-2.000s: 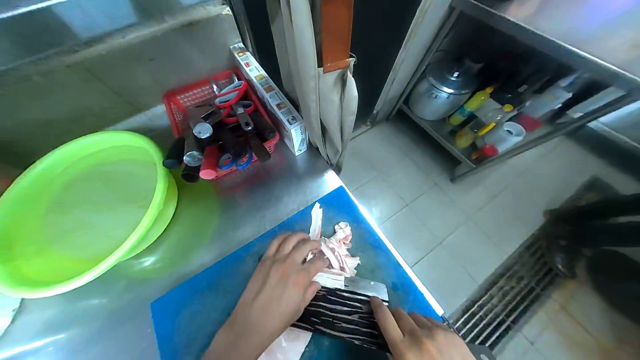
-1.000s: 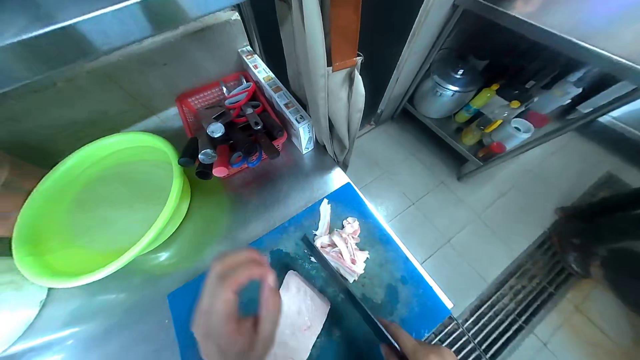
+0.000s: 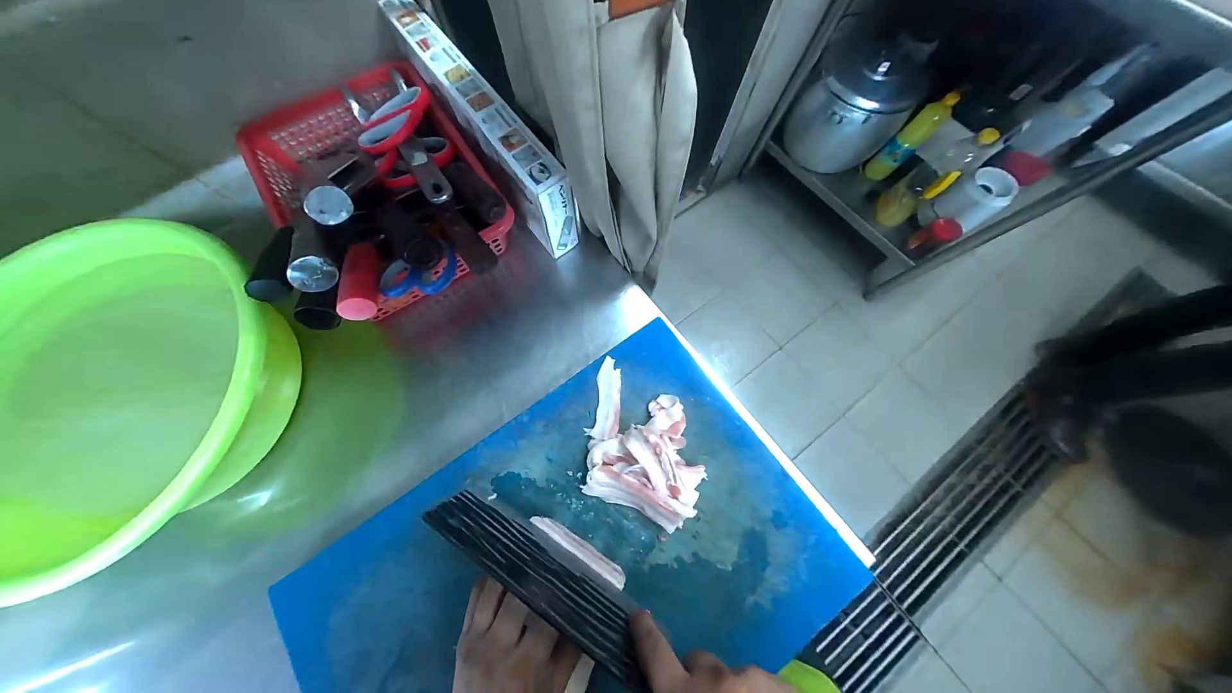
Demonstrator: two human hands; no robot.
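On a blue cutting board (image 3: pixel 385 577) lies a small pile of pale pink raw meat strips (image 3: pixel 640 462). My right hand (image 3: pixel 698 664) grips a wide dark ridged knife (image 3: pixel 539 577) at the bottom of the view; its handle is hidden. One more slice (image 3: pixel 577 551) lies along the far side of the blade. My left hand (image 3: pixel 510 640) rests fingers down just on the near side of the blade, over a pale piece of meat that is mostly covered by hand and knife.
At left on the steel counter stands a lime-green basin (image 3: pixel 260 385). Behind it are a red basket (image 3: pixel 279 125) of scissors and handled tools, and a long box (image 3: pixel 491 125). Across the tiled floor, a shelf holds a metal pot (image 3: pixel 837 115) and bottles (image 3: pixel 910 135). A person's legs (image 3: pixel 1145 346) show at right.
My left hand, raised off the meat one second ago, is now down beside the blade. The knife has moved from near the strip pile back toward the larger piece. The view has shifted.
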